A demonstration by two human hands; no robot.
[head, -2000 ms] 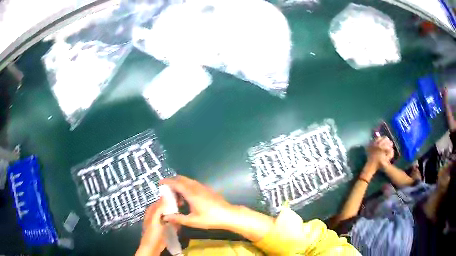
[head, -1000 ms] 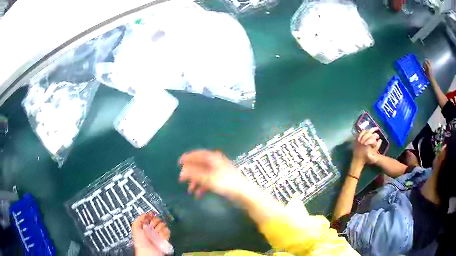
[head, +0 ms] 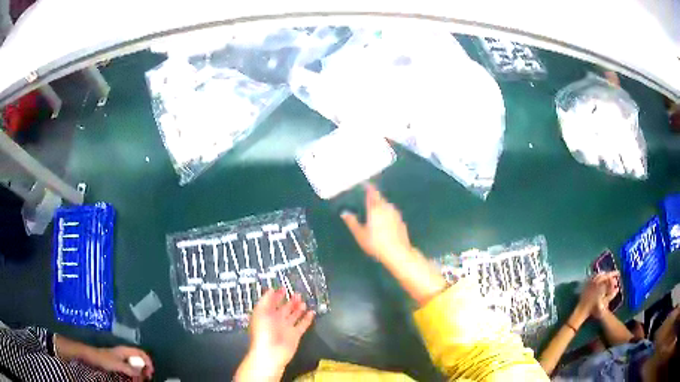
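A clear blister tray (head: pixel 173 277) holds two rows of white hammer-shaped pieces, left of centre. My left hand (head: pixel 277 327) is over its lower right edge, fingers apart, with nothing visible in it. My right hand (head: pixel 383 227) reaches forward with thumb and forefinger apart and holds nothing visible. Its forefinger points at the lower right edge of a small tray of white parts (head: pixel 347 160); I cannot tell whether it touches. A second blister tray of white pieces (head: pixel 514 280) lies to the right, partly hidden by my yellow sleeve.
Bags of white parts lie at the back: left (head: pixel 201 116), large in the middle (head: pixel 440 97), right (head: pixel 602 127). Another tray (head: pixel 513 58) lies behind. Blue trays are left (head: pixel 83 265) and right (head: pixel 645 261). Neighbours' hands are left (head: pixel 127 363) and right (head: pixel 599 295), by a phone (head: pixel 605 262).
The view has swung left. My right hand has moved forward to the small white tray. My left hand has opened over the blister tray, and the white piece it held no longer shows.
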